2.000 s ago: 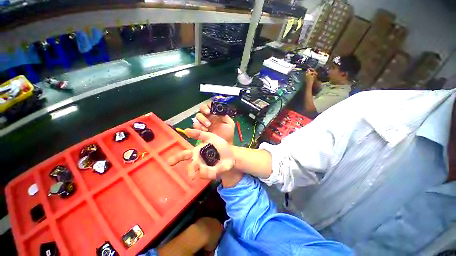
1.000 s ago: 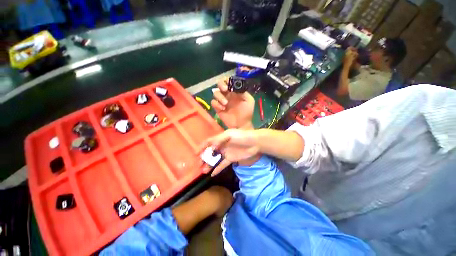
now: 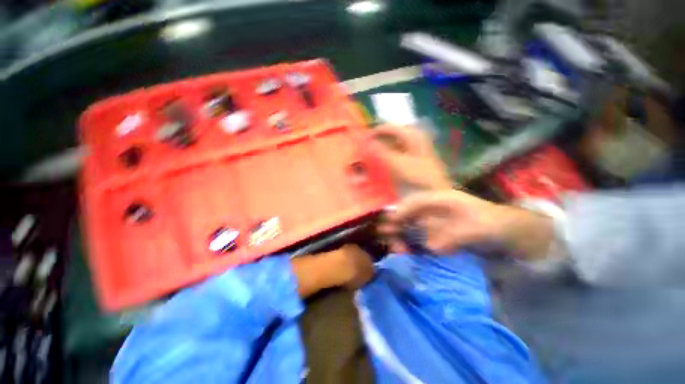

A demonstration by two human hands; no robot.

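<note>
The frame is blurred. A red compartment tray (image 3: 199, 184) lies in front of me, with several small dark, white and gold units in its pockets. A small dark unit (image 3: 358, 171) is in its right-hand pocket. My right hand (image 3: 411, 156) is at the tray's right edge; its fingertips are blurred, and whether it holds anything cannot be told. My left hand (image 3: 347, 268) is low, by the tray's front edge, fingers hidden. Another person's hand (image 3: 443, 221) crosses in front of my right arm with a dark unit (image 3: 413, 236) at its fingers.
A white paper slip (image 3: 394, 109) lies behind my right hand. A second red tray (image 3: 542, 174) is at the right. A long white box (image 3: 445, 52) and dark gear are at the back right. The other person's pale sleeve (image 3: 623, 236) fills the right side.
The view has swung down and right. My right hand has lowered from holding up a black unit to the tray's edge. A dark unit now shows in the right-hand pocket.
</note>
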